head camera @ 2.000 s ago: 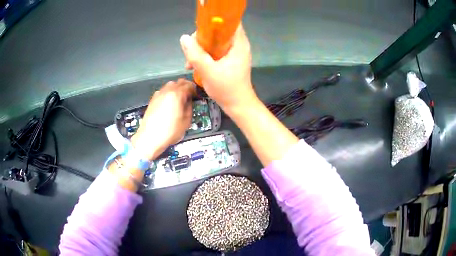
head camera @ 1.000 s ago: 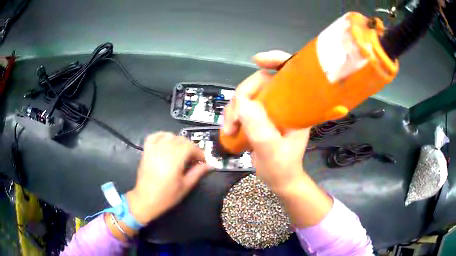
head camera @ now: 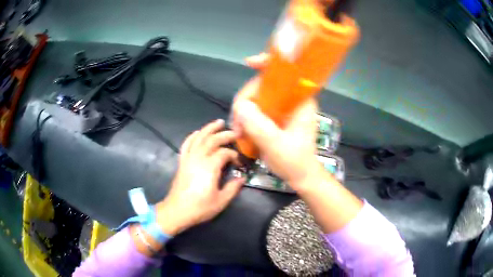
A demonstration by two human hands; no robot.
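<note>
My right hand (head camera: pixel 281 135) grips the orange electric screwdriver (head camera: pixel 297 65), its lower end over the left part of the nearer adapter case (head camera: pixel 270 181). My left hand (head camera: pixel 202 173) is at that case's left end, thumb and fingers apart around the driver's tip; whether the fingertips hold anything is hidden. The farther case (head camera: pixel 327 132) shows only its right end behind my right hand. Circuit boards show in both cases. The round heap of screws (head camera: pixel 300 241) lies nearest me, partly behind my right forearm.
Black power cords (head camera: pixel 124 70) lie bundled at the left by a grey block (head camera: pixel 86 119). Tied output leads (head camera: pixel 392 157) lie right of the cases. A bag of screws (head camera: pixel 473 213) is at the far right. A yellow crate (head camera: pixel 38 222) stands lower left; a raised green strip (head camera: pixel 205 27) runs behind.
The view has shifted, moving the bench items right. The driver has gone from the farther case to the nearer one and now stands more upright, at its left end. My left hand has moved in beside its tip.
</note>
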